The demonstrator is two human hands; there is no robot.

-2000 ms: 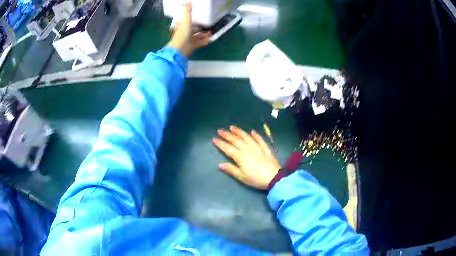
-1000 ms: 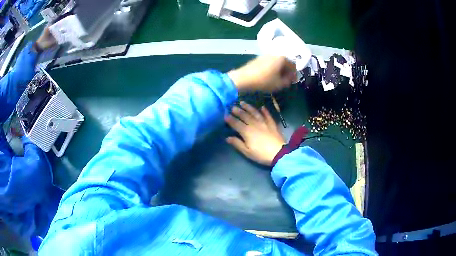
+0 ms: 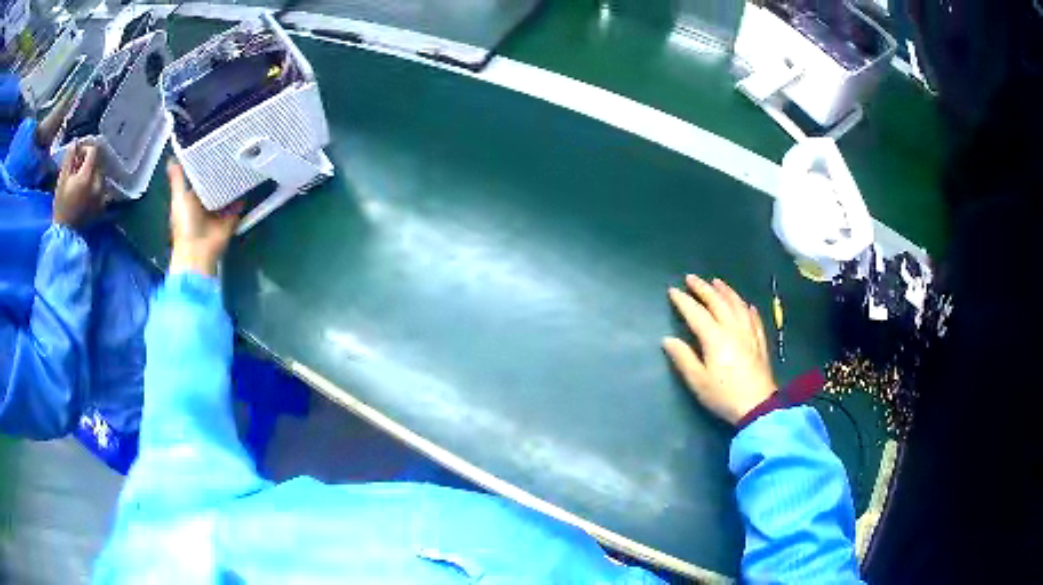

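A white vented housing (image 3: 254, 143) with an open top and dark inner parts stands at the upper left, tilted, its stand-like frame toward the right. My left hand (image 3: 201, 224) reaches out to it and holds its near lower edge; some fingers are hidden under or behind it. My right hand (image 3: 724, 352) lies palm down on the green bench mat (image 3: 492, 286), fingers spread, holding nothing. A thin yellowish tool with a dark tip (image 3: 778, 314) lies just right of my right fingers.
Another person's hand (image 3: 80, 185) holds a second white housing (image 3: 135, 120) at far left. A third housing (image 3: 801, 69) stands beyond the pale rail (image 3: 641, 123). A white tub (image 3: 818, 206), black and white parts (image 3: 898, 286) and gold specks (image 3: 869, 383) lie at right.
My left hand has moved from near the white tub to the vented housing at far left and taken hold of it. The view has turned left. My right hand still rests on the mat.
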